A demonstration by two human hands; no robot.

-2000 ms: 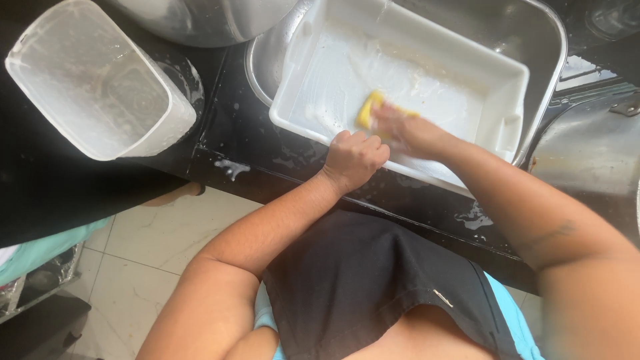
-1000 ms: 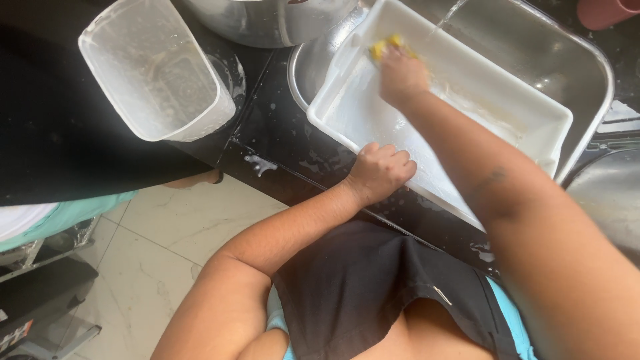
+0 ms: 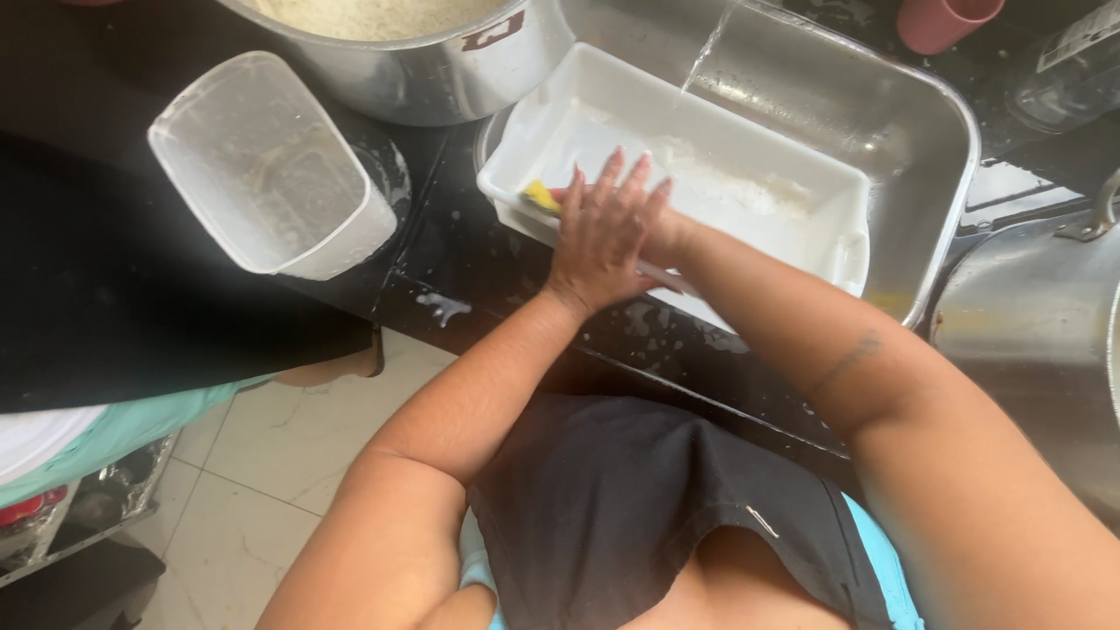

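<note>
A white rectangular plastic tub (image 3: pixel 752 166) rests tilted over a stainless steel sink (image 3: pixel 941 96), its near wall towards me. My left hand (image 3: pixel 608 227) lies over that near rim with fingers spread, crossing in front of my right hand (image 3: pixel 665 236). Most of my right hand is hidden behind it. A yellow sponge (image 3: pixel 541 197) sticks out left of the hands at the tub's near wall, by fingertips of my right hand. Whitish residue or suds mark the tub's floor. A thin stream of water (image 3: pixel 707 48) falls at the tub's far side.
A translucent plastic container (image 3: pixel 341 249) stands on the wet black counter (image 3: pixel 446 236) at left. Beyond it is a large metal pot (image 3: pixel 429 79) with pale contents. A pink cup (image 3: pixel 936 26), a clear bottle (image 3: pixel 1067 79) and another metal pot (image 3: pixel 1032 297) are at right. Another person's dark clothing is at left.
My right hand, with the sponge, has come from the tub's far left corner to its near side. My left hand has changed from a closed grip on the rim to spread fingers.
</note>
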